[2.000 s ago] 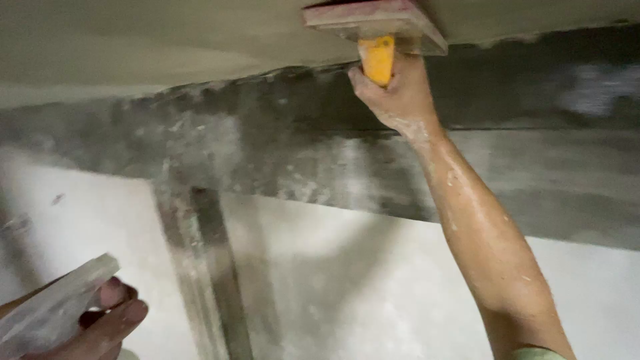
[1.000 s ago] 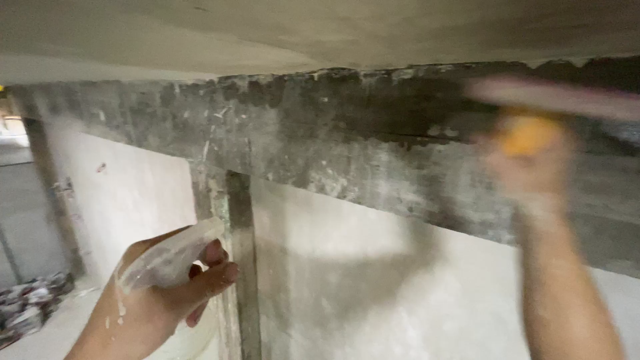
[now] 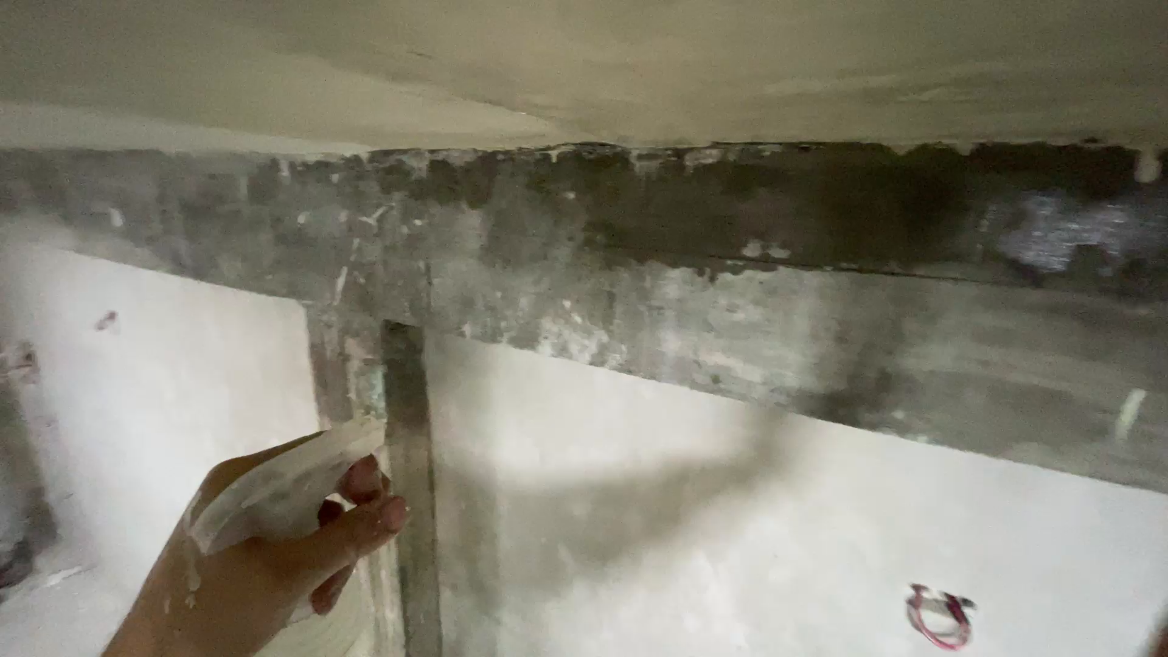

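My left hand [image 3: 265, 575] is at the lower left, closed around a whitish plastic object [image 3: 283, 493] that looks like the head of a trigger spray bottle. Its narrow end points up and right toward the concrete beam, and pale smears mark the hand. Part of a pale body shows below the fingers, but its outline is unclear. The grey concrete beam [image 3: 547, 246] crosses the view under the ceiling [image 3: 584, 73]. Its upper right part is dark and damp-looking, with a shiny patch. My right hand and the yellow-handled float are out of view.
Below the beam stands a white wall [image 3: 821, 538], divided by a vertical grey strip [image 3: 415, 493]. A loop of reddish wire [image 3: 940, 620] sticks out of the wall at the lower right. A small wire stub [image 3: 108, 321] is on the left wall section.
My right hand, holding the yellow-handled float against the ceiling two seconds ago, moved right and has left the view. My left hand still holds the whitish object and shows more fully than at first.
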